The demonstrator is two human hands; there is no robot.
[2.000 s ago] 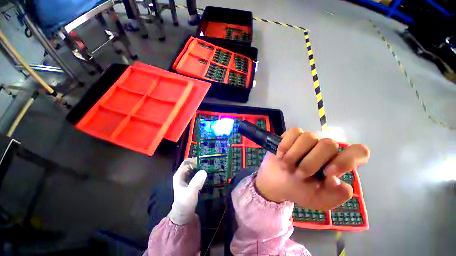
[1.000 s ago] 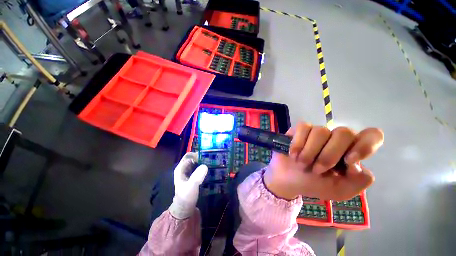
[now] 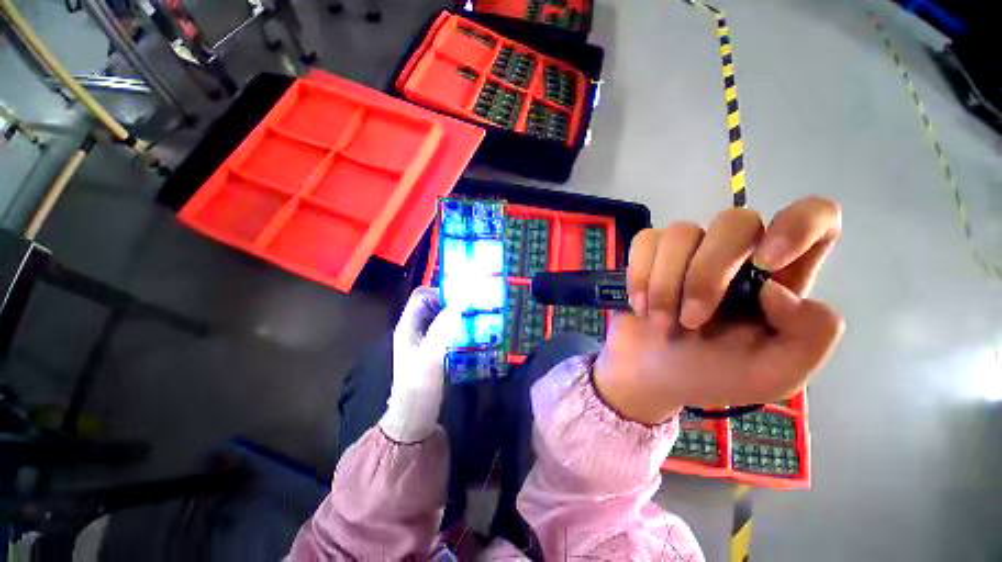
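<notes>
My left hand, in a white glove, grips the left edge of an upright PCB panel above the near tray. The panel glows blue, with a white spot at its middle. My right hand, bare, holds a slim black UV torch pointing left at the panel, its tip just right of the panel's edge. The red compartment tray behind holds green panels and sits in a black tote. The panel and my hands hide part of it.
Empty red trays lie at an angle at the left. Another red tray of boards sits in a black tote behind, with one more beyond. A loose red tray of boards is at the lower right, by striped tape. Chair legs stand at the upper left.
The panel and my gloved hand have moved up in view. The torch is now nearly level, and its white spot has shifted down from the panel's top to its middle. The surroundings have shifted upward.
</notes>
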